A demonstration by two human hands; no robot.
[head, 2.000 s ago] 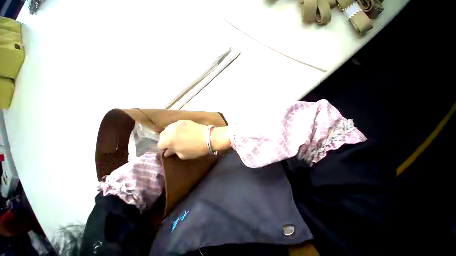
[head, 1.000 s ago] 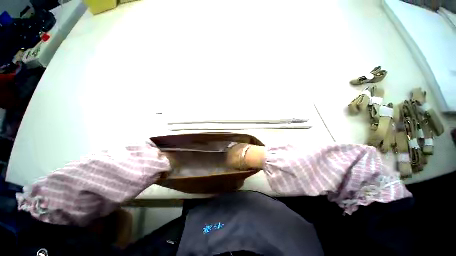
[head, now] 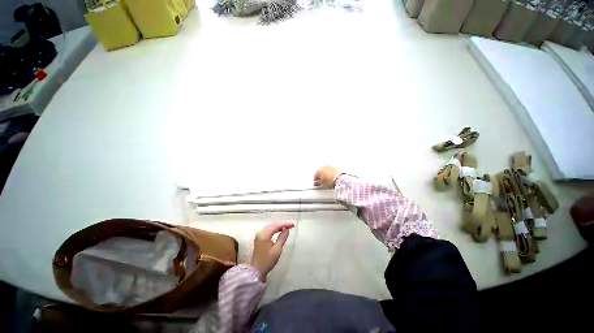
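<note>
A brown handbag point(head: 212, 246) lies at the lower left with its open mouth facing up. Crumpled white stuffing paper point(head: 120, 270) fills the opening. My left hand point(head: 268, 247) is just right of the bag, thumb and fingers apart, holding nothing. The white paper stack point(head: 270, 199) lies in front of me, its layered near edges showing as several long lines. My right hand point(head: 325, 175) is at this edge with curled fingers; whether it pinches a sheet is hidden.
Tan strap bundles point(head: 480, 208) with white wraps are piled at the right. Thick white flat stacks point(head: 534, 97) lie at the far right. Yellow bags point(head: 153, 18), a grey heap point(head: 279, 10) and grey-beige bags point(head: 446, 16) stand farther back. Part of a person's hand point(head: 581, 211) shows at the right edge.
The brown bag has moved from in front of me to the lower left, and both hands are out of it. My right hand has moved forward to the paper stack.
</note>
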